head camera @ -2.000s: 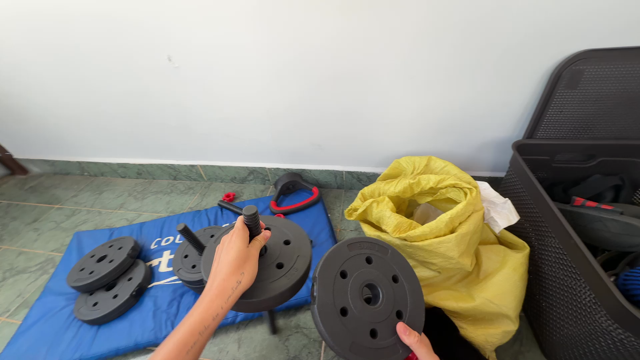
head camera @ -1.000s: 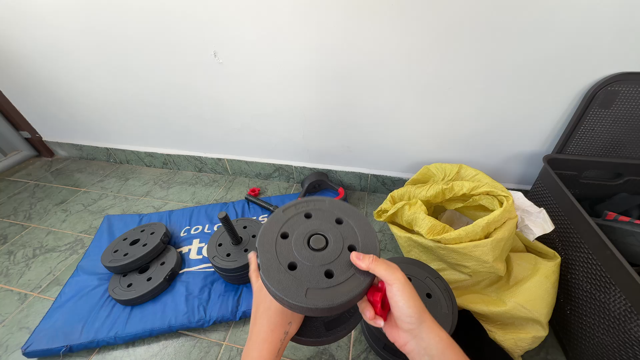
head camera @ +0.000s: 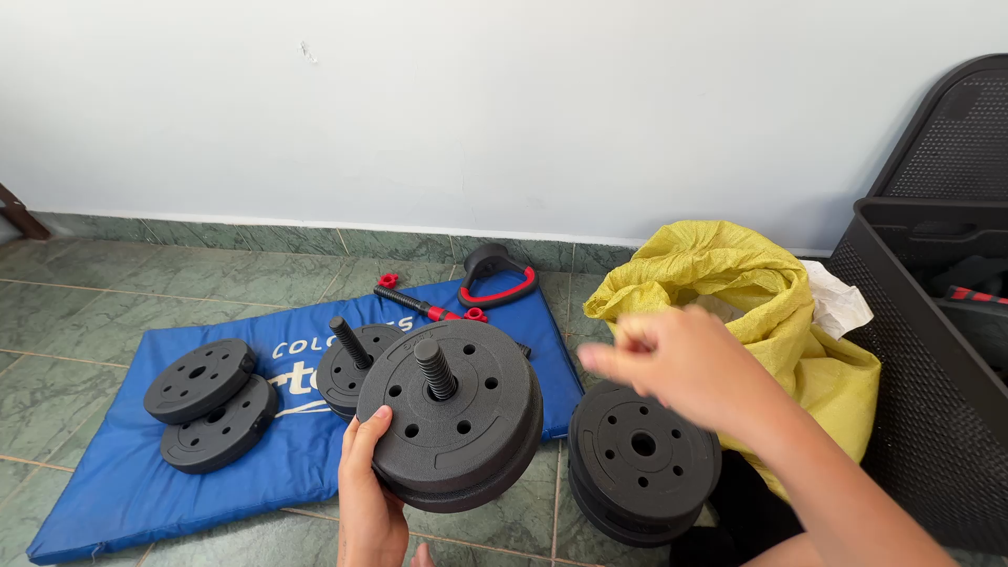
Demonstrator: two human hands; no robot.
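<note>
My left hand [head camera: 370,480] grips the edge of black weight plates [head camera: 449,409] stacked on a dumbbell bar, whose threaded end [head camera: 434,366] sticks up through the centre hole. My right hand [head camera: 677,362], blurred, is raised before the yellow sack; its fingers are partly curled and whether it holds anything cannot be told. Below it a stack of black plates [head camera: 643,472] stands on the tiles. Another plate with a threaded bar [head camera: 350,342] stands on the blue mat, partly hidden behind the held plates. Two more plates [head camera: 197,378] overlap on the mat's left part.
The blue mat [head camera: 276,480] lies on green tiles. Near its back edge are a black-and-red handle [head camera: 496,295], a threaded bar [head camera: 409,301] and red nuts [head camera: 388,280]. An open yellow sack [head camera: 835,394] leans by a black perforated box [head camera: 906,276] at right, its lid up against the wall.
A second ago both hands were at the held plate, with something red by my right hand. My right hand has since moved off to the right, and the bar end now protrudes well above the plate.
</note>
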